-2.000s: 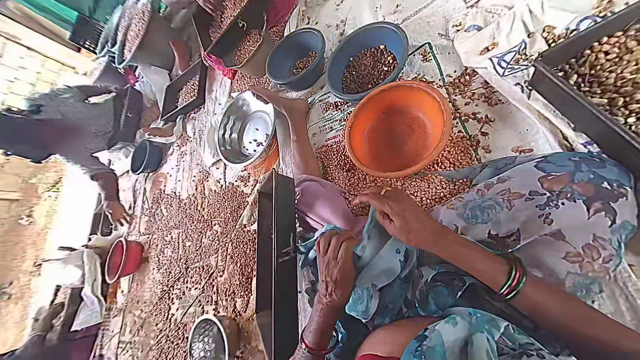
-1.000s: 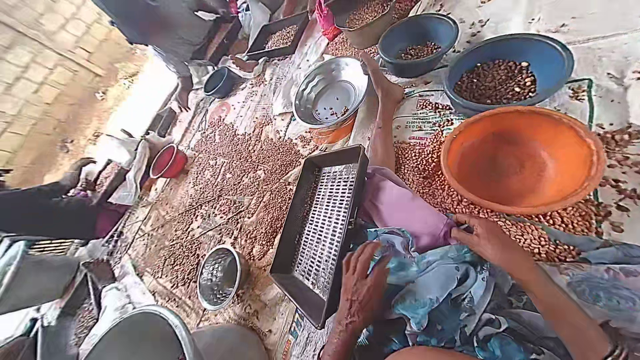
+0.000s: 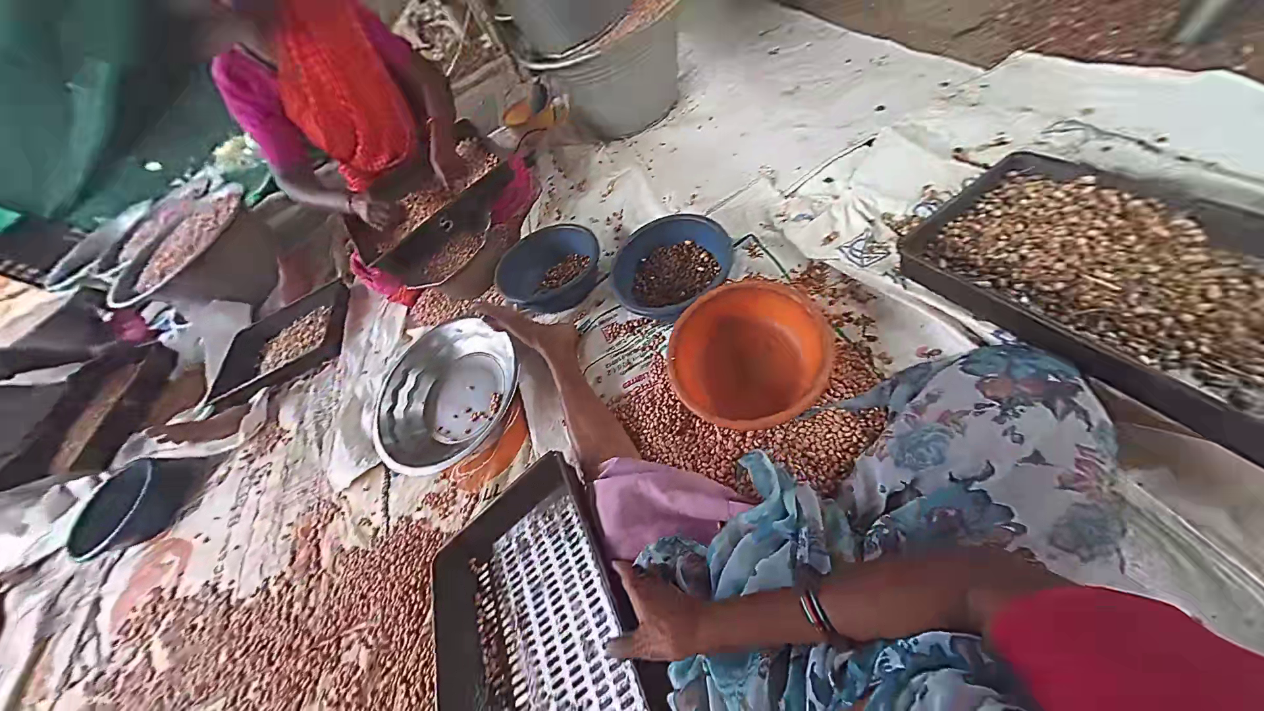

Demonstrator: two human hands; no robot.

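Observation:
My right hand (image 3: 657,617), with bangles at the wrist, is on the near rim of a black tray with a slotted base (image 3: 563,592); thumb and fingers lie at either side of that rim. A few small nuts or beans sit along the tray's far side. The tray rests against blue floral cloth and a mauve cloth (image 3: 657,504) over my leg. Past my leg, an orange bowl (image 3: 750,351), with nothing seen in it, sits on a heap of reddish-brown nuts or beans (image 3: 691,425). A steel basin (image 3: 449,395) holds a few. My left hand is out of view.
Two blue bowls (image 3: 548,267) (image 3: 671,265) hold dark pieces. A large tray of pale shells or husks (image 3: 1096,267) stands at right. Loose nuts or beans (image 3: 286,612) cover the sheet at lower left. A co-worker's hands (image 3: 375,209) are at another tray. My bare foot (image 3: 533,331) is beside the basin.
My right hand has moved from the blue cloth on my lap to the slotted tray's rim. My left hand has left the view. The view has swung a good deal.

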